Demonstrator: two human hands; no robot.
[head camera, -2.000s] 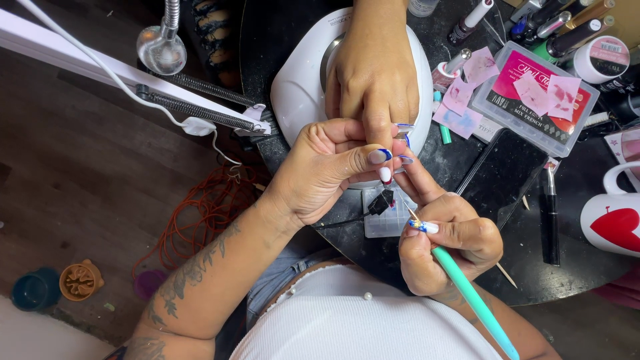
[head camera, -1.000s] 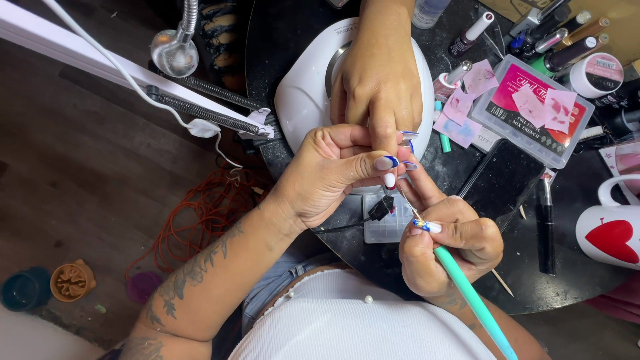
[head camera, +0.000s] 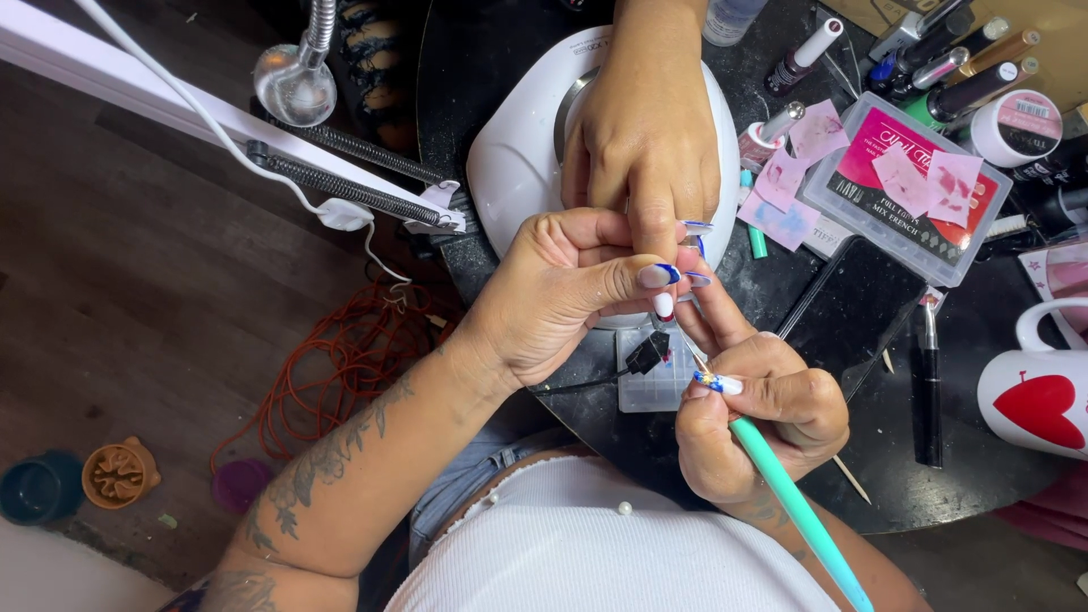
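My left hand (head camera: 586, 293) grips one finger of another person's hand (head camera: 650, 144), which reaches in from the top over a white nail lamp (head camera: 514, 166). That finger's nail (head camera: 664, 306) is white with a dark red tip. My right hand (head camera: 761, 416) holds a fine nail art brush with a turquoise handle (head camera: 795, 501). Its thin bristles point up at the nail's tip; whether they touch it I cannot tell. Beneath the hands are a black clip (head camera: 648, 353) on a cable and a clear plastic case (head camera: 637, 395).
On the black round table (head camera: 892, 476) are a phone (head camera: 854, 314), a box of nail tips (head camera: 905, 187) with pink paper pieces, polish bottles (head camera: 803, 57), a black brush (head camera: 929, 382) and a heart mug (head camera: 1037, 395). A lamp arm (head camera: 195, 119) crosses upper left; an orange cord (head camera: 340, 365) lies on the floor.
My hands keep their holds on the finger and the brush. The brush's fine tip has moved slightly near the nail. The view has shifted a little.
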